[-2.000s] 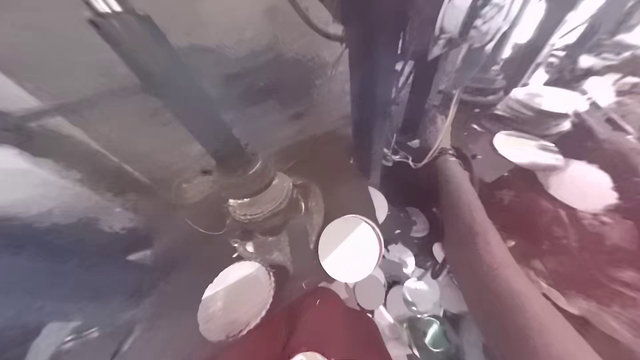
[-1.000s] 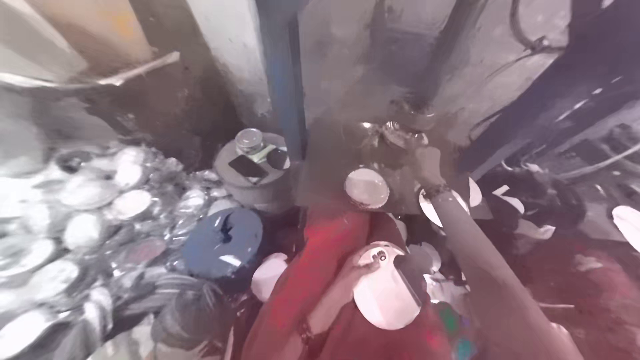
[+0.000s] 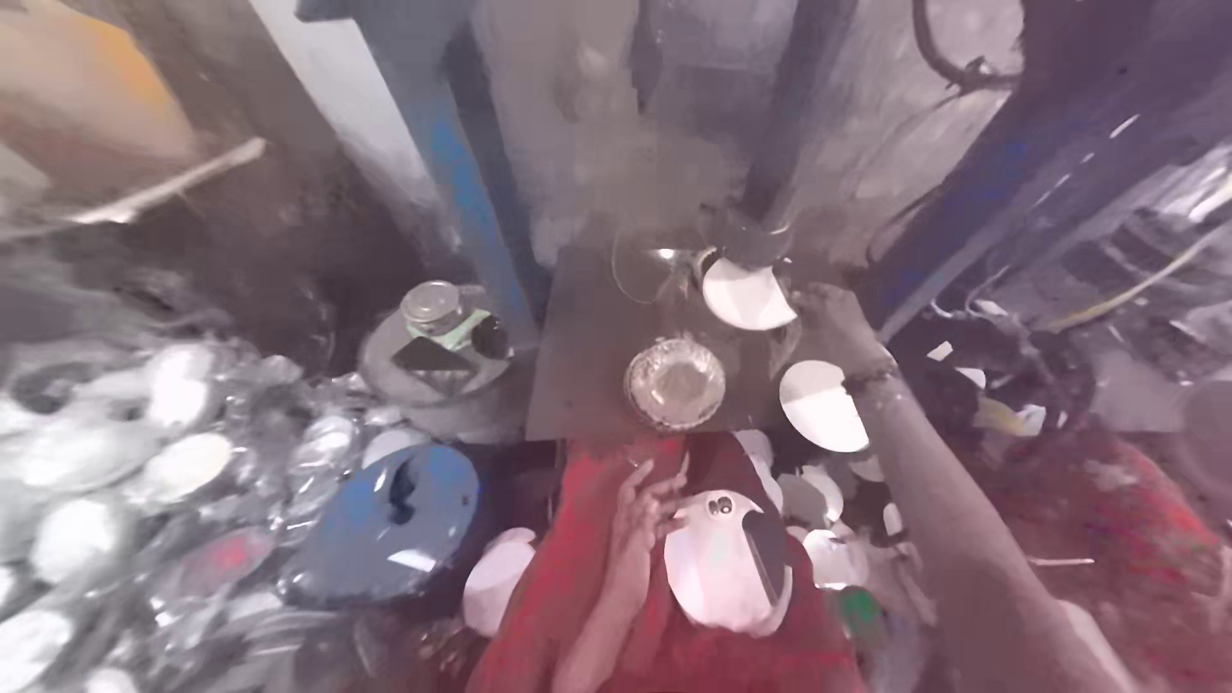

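Observation:
My right hand (image 3: 839, 320) reaches to the edge of a white disc (image 3: 749, 295), which lies tilted under the round head of a press (image 3: 760, 236); whether the fingers grip it is unclear. My left hand (image 3: 643, 515) has its fingers apart over the red cloth on my lap, just left of a stack of white discs (image 3: 717, 568) with a dark patch and small round marks on top. A shallow silvery bowl with a crimped rim (image 3: 675, 383) sits on the dark metal plate (image 3: 577, 366) in front of the press. Another white disc (image 3: 825, 409) lies below my right wrist.
To the left, a round stand (image 3: 385, 361) bears a clear lidded jar (image 3: 432, 304) and small flat items beside a blue post (image 3: 462, 164). A blue lid-like object (image 3: 395, 520) lies near a large heap of silvery bowls (image 3: 87, 452). Loose white discs (image 3: 833, 558) lie between my lap and right arm.
A white disc is now under the press head, where none was plain one second ago. My left hand has come off the discs on my lap, moving left. The view swung left earlier.

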